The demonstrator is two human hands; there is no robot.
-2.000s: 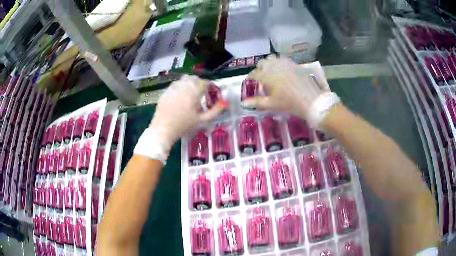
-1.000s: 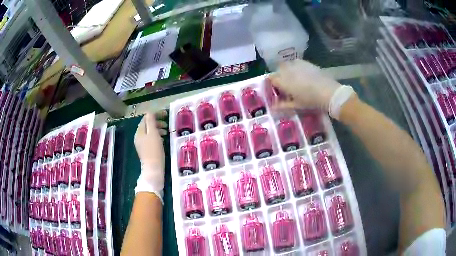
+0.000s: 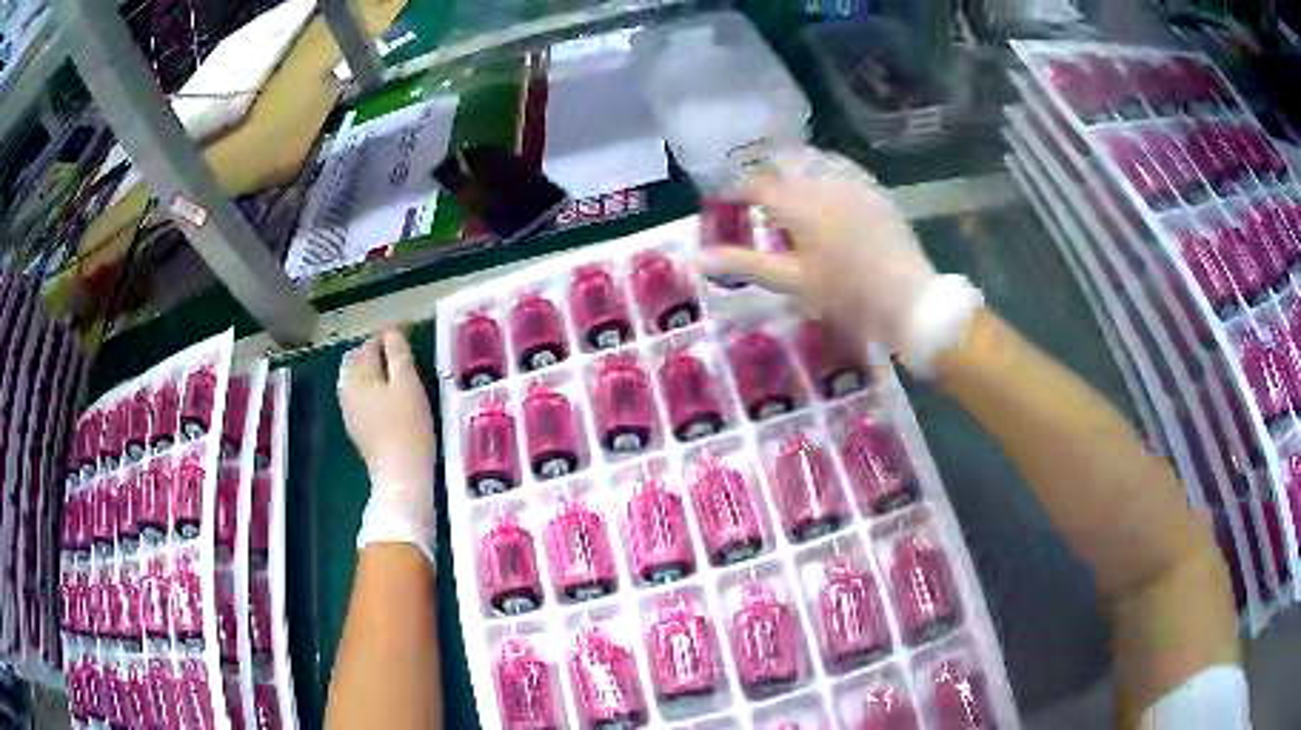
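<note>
A white moulded tray (image 3: 454, 499) holds rows of glossy pink bottle-shaped units with black ends. My right hand (image 3: 849, 264), in a whitish glove, is over the tray's far right part. Its fingers hold a pink unit (image 3: 725, 221) at the far row; the hand hides part of that row and the pockets beneath it. My left hand (image 3: 385, 407), also gloved, lies on the dark green mat just left of the tray, its fingers loosely bent, with nothing visible in it.
Filled trays (image 3: 226, 499) stand at the left, and a tall stack of filled trays (image 3: 1092, 243) at the right. Beyond the tray are a translucent tub (image 3: 725, 100), white papers (image 3: 378, 171), a black object (image 3: 500, 193) and a clear bin (image 3: 885, 86). A metal post (image 3: 179, 186) rises at the left.
Earlier both hands were over the far row; my left hand has moved back to the mat beside the tray. My right hand remains there, and a unit now shows at its fingertips. The view has shifted.
</note>
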